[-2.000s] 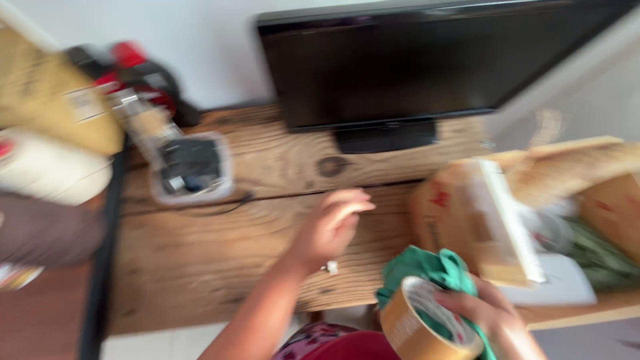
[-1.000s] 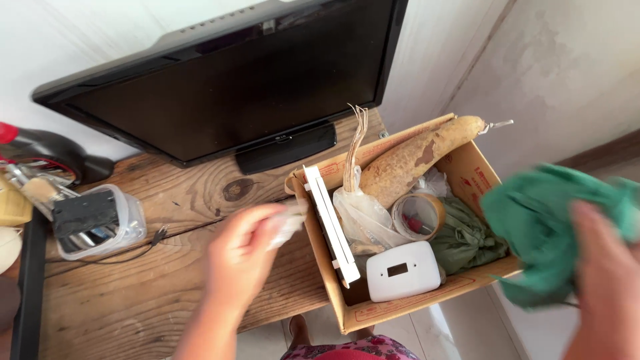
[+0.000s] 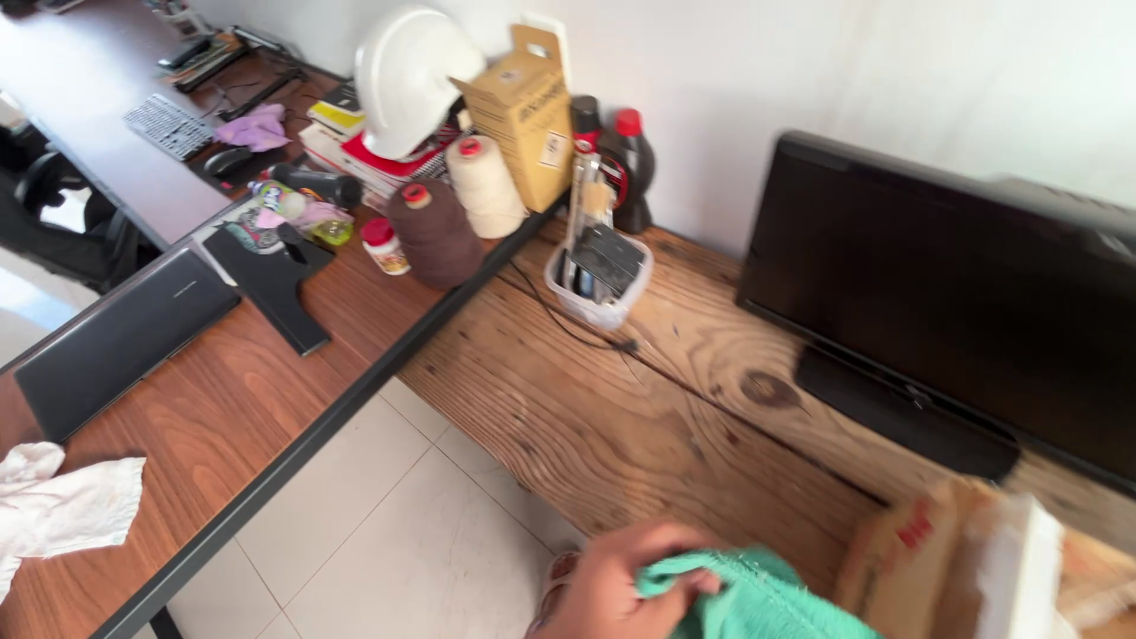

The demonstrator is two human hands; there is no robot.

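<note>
My left hand [image 3: 635,577] is at the bottom centre, over the front edge of the wooden table, its thumb and fingers closed on a green cloth [image 3: 763,595]. The cloth stretches from it toward the lower right and leaves the frame. My right hand is out of view. To the right of the cloth is a cardboard box [image 3: 896,559] with a white panel [image 3: 1021,568] at its side; only part of the box shows.
A black monitor [image 3: 941,302] stands at the back right. A plastic tub [image 3: 599,275] of tools and a cable [image 3: 568,328] lie left of it. The adjoining desk [image 3: 266,408] holds thread cones [image 3: 435,235], a white helmet [image 3: 408,80], a closed laptop [image 3: 124,342] and a white cloth [image 3: 80,510].
The view has swung far to the left. The green cloth, in my right hand one second ago, is now gripped by my left hand. The tape roll lay in the box one second ago.
</note>
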